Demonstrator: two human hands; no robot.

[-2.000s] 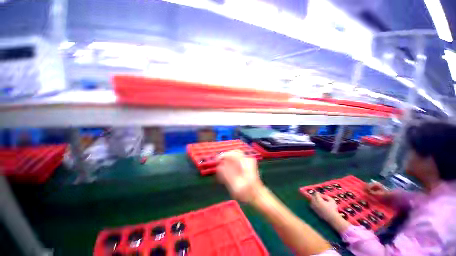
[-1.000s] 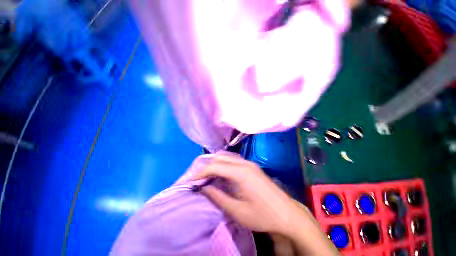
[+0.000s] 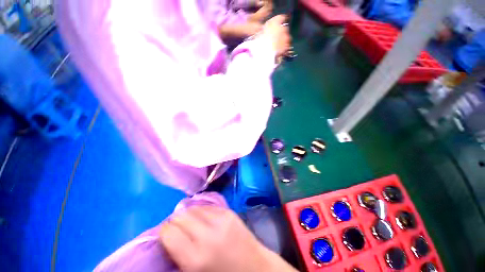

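Observation:
My right hand is at the bottom centre, blurred, reaching in from the lower right. Its fingers are curled onto pink cloth, which looks like a sleeve or smock; the fingertips are hard to make out. My left hand is not in view. A red compartment tray at the lower right, cut off by the picture's edge, holds blue-faced units and dark-faced units, one per pocket. A pale curved strip lies over some units on its right side.
A person in a pink smock sits just ahead, a hand at the green bench. Loose units and a pale scrap lie beyond the tray. A white upright, red trays and a blue stool also show.
The view has swung from the bench and shelf down to the floor and neighbour. My right hand has moved lower left in the picture since a second ago, still on the pink cloth.

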